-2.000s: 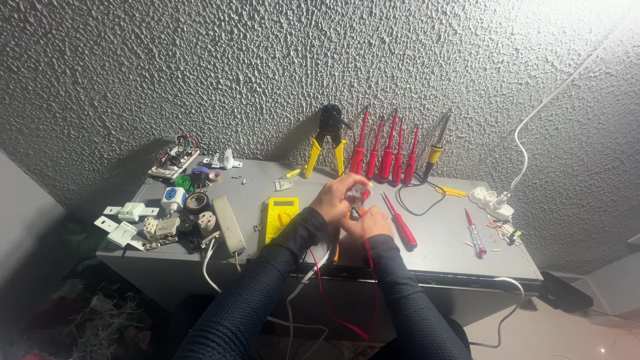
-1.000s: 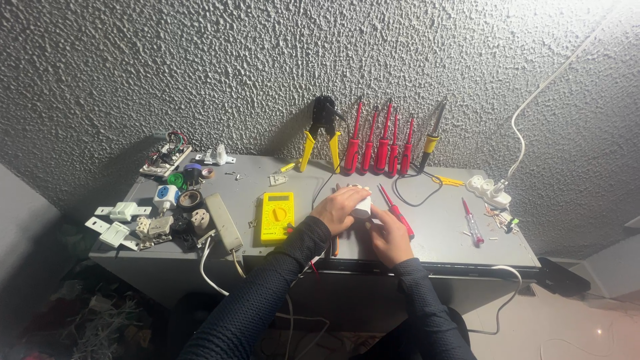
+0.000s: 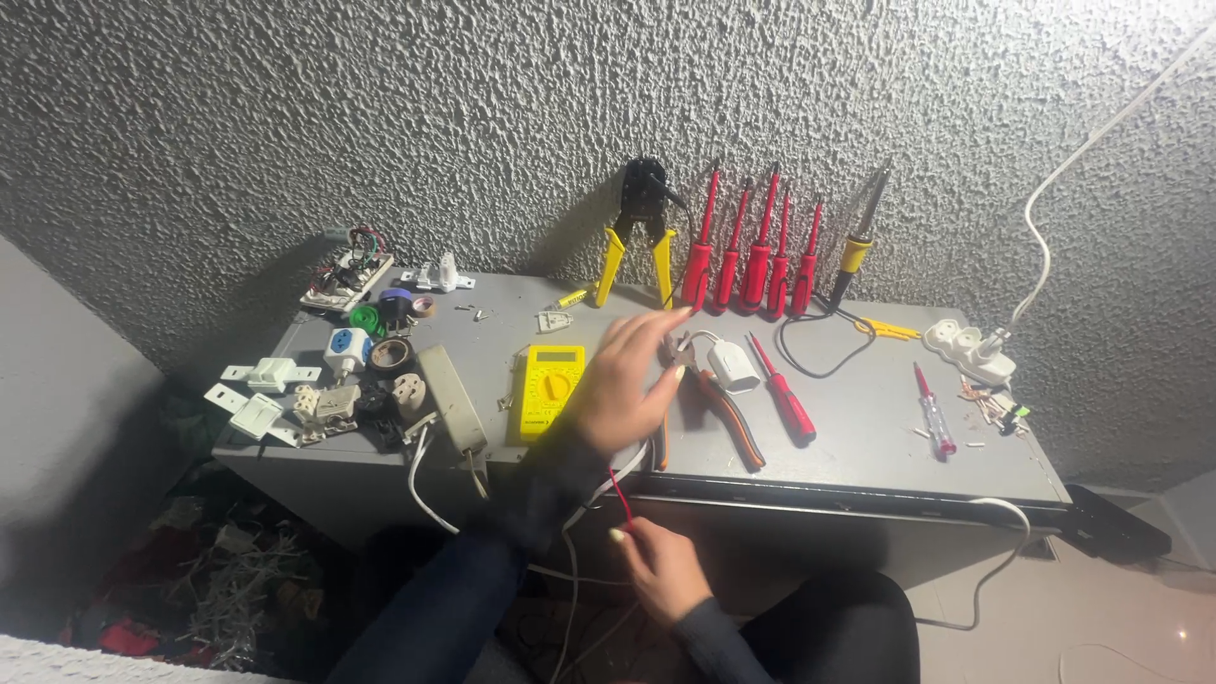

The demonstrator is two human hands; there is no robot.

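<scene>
My left hand [image 3: 629, 385], fingers apart, reaches over the table just right of the yellow multimeter [image 3: 551, 380], beside the jaws of the orange-and-black pliers [image 3: 730, 418]; whether it touches them is unclear. Below the table's front edge, my right hand [image 3: 665, 565] pinches a thin red wire [image 3: 620, 496] that runs up under my left wrist. A white plug or socket housing [image 3: 732, 367] on a white cable lies right of the pliers' jaws. A red screwdriver [image 3: 790, 404] lies further right.
Against the wall stand a yellow-handled wire stripper [image 3: 641, 228], several red screwdrivers [image 3: 756, 271] and a soldering iron [image 3: 856, 249]. A power strip [image 3: 969, 353] and a clear-handled tester screwdriver [image 3: 936, 418] are at right. Socket parts [image 3: 328, 408], tape [image 3: 390, 355] and a long grey housing [image 3: 451, 399] sit at left.
My hands were together over the table; now the right is below the front edge with the red wire. The white housing, under my hands a second ago, now lies uncovered beside the pliers.
</scene>
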